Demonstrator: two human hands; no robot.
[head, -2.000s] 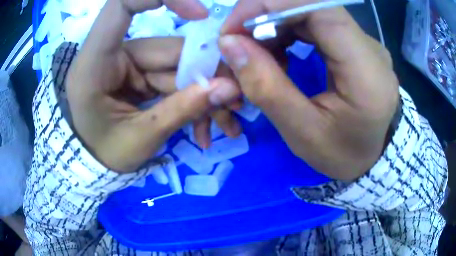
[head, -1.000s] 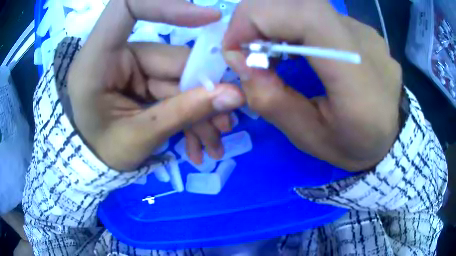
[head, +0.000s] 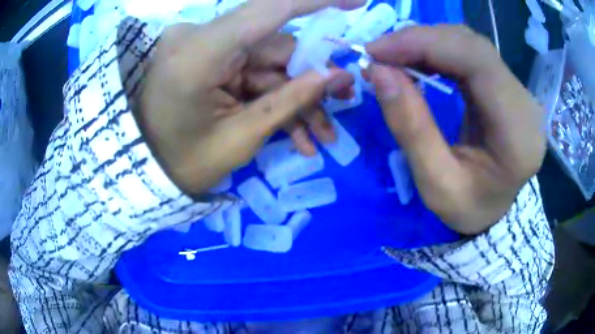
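My left hand (head: pixel 241 98) holds a translucent white plastic housing (head: pixel 313 49) between thumb and fingers, above the blue tub (head: pixel 274 300). The housing is blurred and partly covered by the fingers. My right hand (head: pixel 457 124) pinches a stem piece (head: pixel 427 79) between thumb and forefinger. Its small white block (head: pixel 363 60) shows at the fingertips and its rod points to the right. A thin tip reaches from the block toward the housing; whether they touch I cannot tell.
Several loose housings (head: pixel 268 238) lie in the tub, with more heaped at the back. Another stem piece (head: pixel 207 250) lies near the tub's front edge. A clear parts box (head: pixel 553 104) with metal bits is at right. A whitish bag (head: pixel 16 130) is at left.
My right hand has moved right and down, and its stem piece now slants down to the right. My left hand has moved right with the housing. More housings show in the tub.
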